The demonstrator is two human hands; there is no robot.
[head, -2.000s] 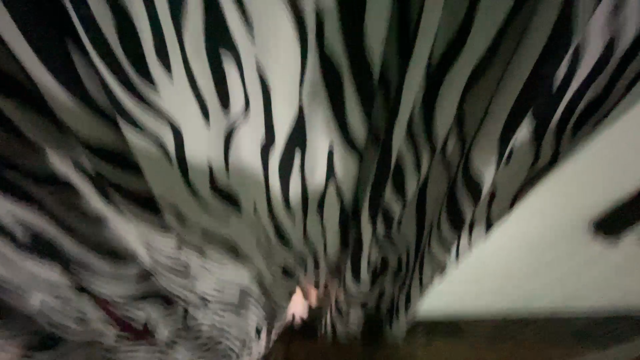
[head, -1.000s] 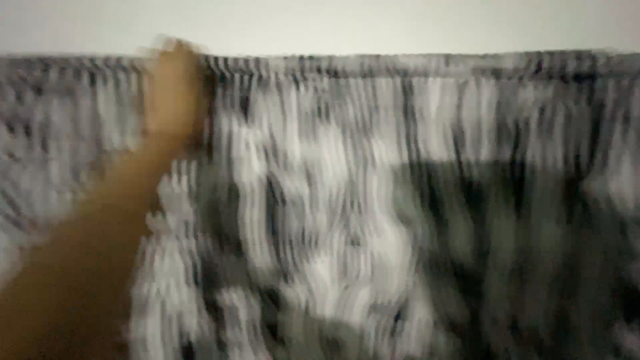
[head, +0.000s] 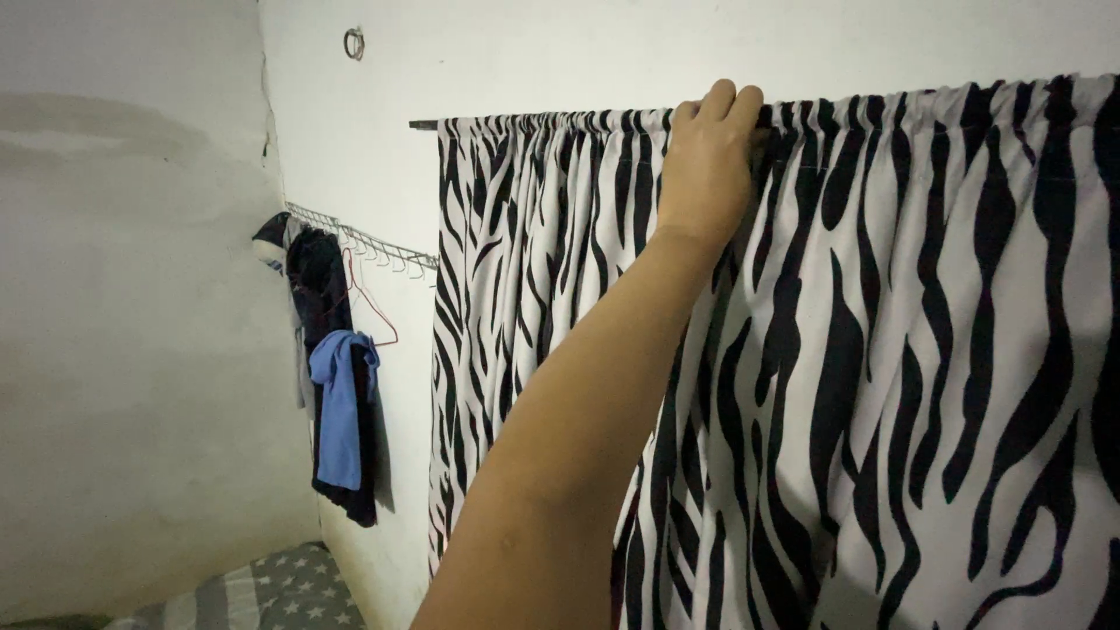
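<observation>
A black-and-white zebra-print curtain (head: 822, 350) hangs gathered on a dark curtain rod (head: 423, 125), whose left end sticks out past the cloth. My left hand (head: 710, 162) reaches up from the bottom of the view and grips the curtain's gathered top edge at the rod. Its fingers curl over the top, and the fingertips are hidden behind it. Folds bunch closely to the left of the hand and spread wider to its right. My right hand is out of view.
A wire hook rack (head: 367, 241) on the wall at left holds dark clothes (head: 319, 280), a blue garment (head: 337, 407) and a red hanger (head: 376, 306). Star-patterned bedding (head: 302, 586) lies at lower left. A metal ring (head: 353, 44) is on the wall above.
The view has swung to show the rod's left end, the rack and the corner. One second ago my left hand was also at the curtain's top edge.
</observation>
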